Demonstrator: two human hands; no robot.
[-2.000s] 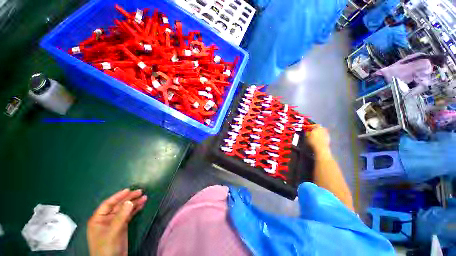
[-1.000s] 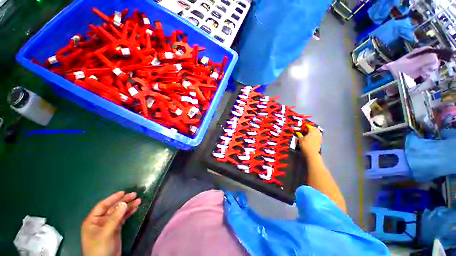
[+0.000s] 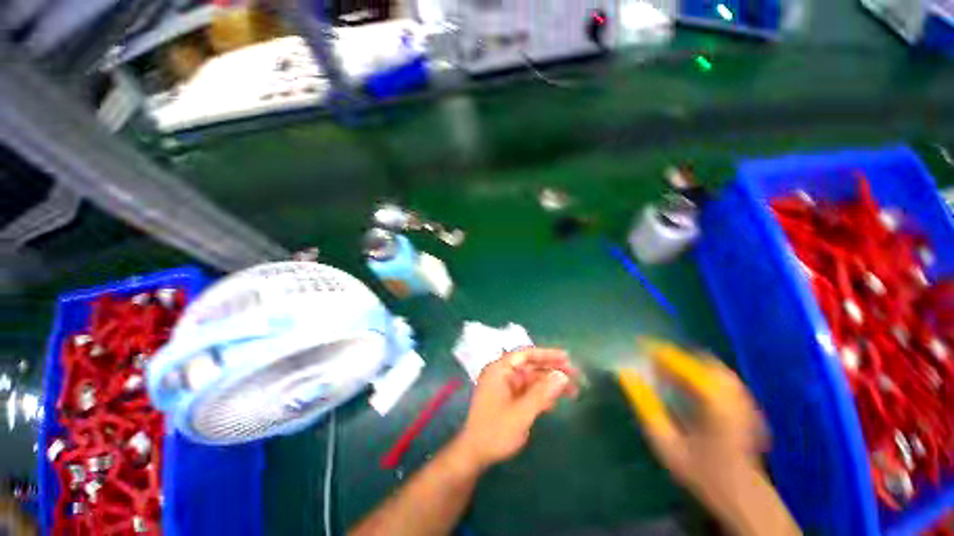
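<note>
My left hand [image 3: 513, 403] is over the middle of the green bench, palm turned inward, fingers loosely curled and apart; I see nothing in it. My right hand [image 3: 706, 414], blurred, is to its right beside the right bin, with yellow finger cots on two spread fingers and nothing visible between them. A crumpled white wipe [image 3: 487, 345] lies on the bench just behind my left hand, partly hidden by it. A thin red stick [image 3: 422, 423] lies left of my left hand.
Blue bins of red clamps stand at left [image 3: 176, 461] and right [image 3: 737, 304]. A light blue fan [image 3: 282, 351] stands beside the left bin. A blue bottle [image 3: 398, 267], white bottle [image 3: 661, 232] and thin blue stick [image 3: 641, 277] are behind the hands.
The view has swung left from the clamp tray to the bench. My right hand has left the tray and come over the bench. The fan and left bin have come into view.
</note>
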